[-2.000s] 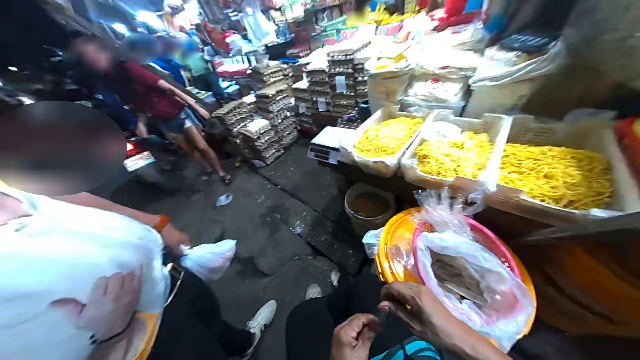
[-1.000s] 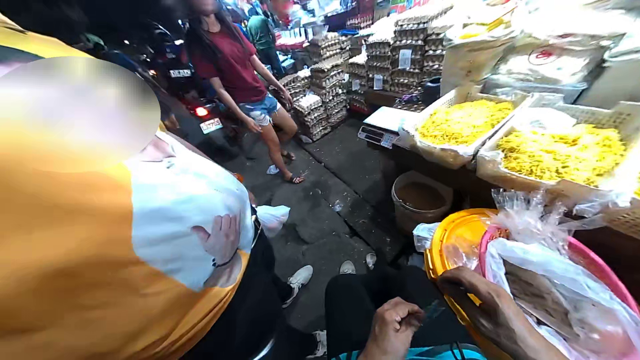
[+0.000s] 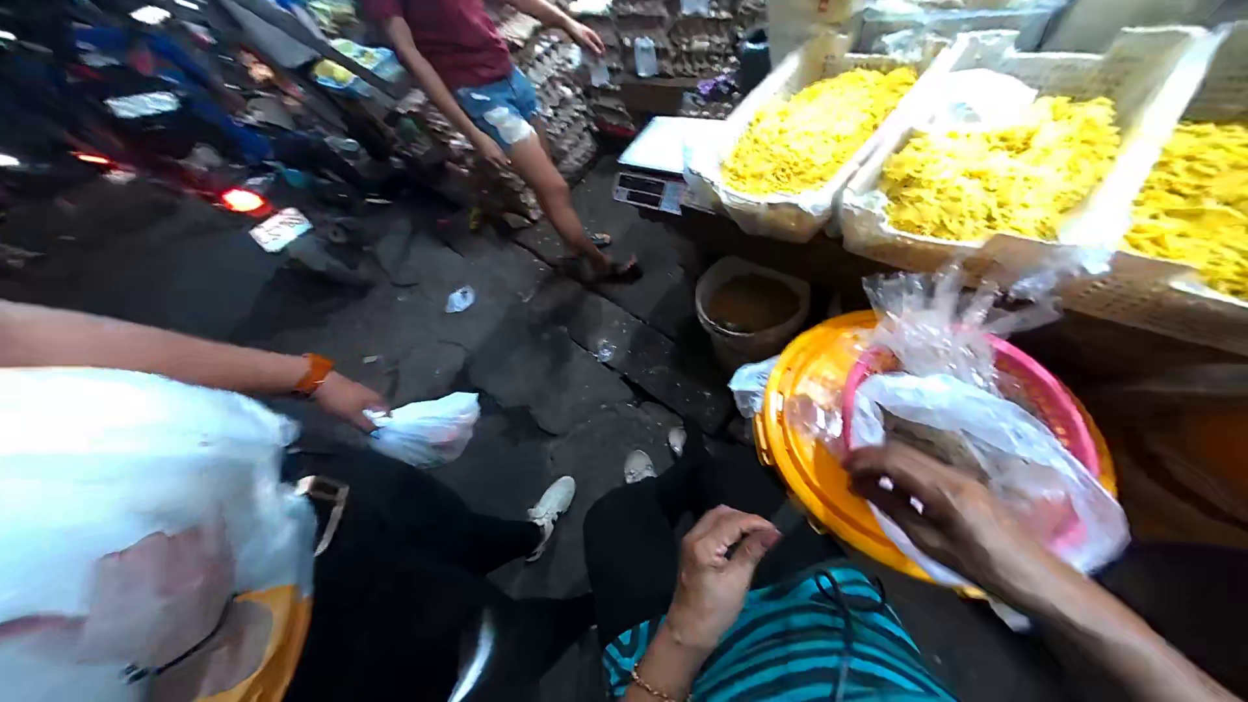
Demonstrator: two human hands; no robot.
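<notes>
My left hand point(image 3: 721, 570), with a bracelet at the wrist, is held above my teal and black striped clothing. Its fingers are curled in toward the thumb, and whether something thin is between them cannot be seen. To the right, my right hand point(image 3: 921, 502) is over the near rim of a yellow-orange plastic tub point(image 3: 801, 458), fingers bent, beside a white plastic bag point(image 3: 1068, 478). That bag lies in a pink plastic basket point(image 3: 1058, 405) on the tub. Clear plastic bags point(image 3: 931, 322) stick up at the basket's back. Contact between the right hand and the bag is unclear.
Yellow noodles fill lined crates point(image 3: 1014, 249) behind the tub, beside a scale point(image 3: 663, 161). A bucket point(image 3: 751, 307) stands below. A person close at left holds a white bag point(image 3: 429, 429). Another person point(image 3: 487, 68) in maroon walks near stacked egg trays; motorcycles are beyond.
My hands, close together two seconds ago, are now apart. The person in maroon has walked nearer. The person at left had a hand on the belly in both earlier frames. The view has shifted.
</notes>
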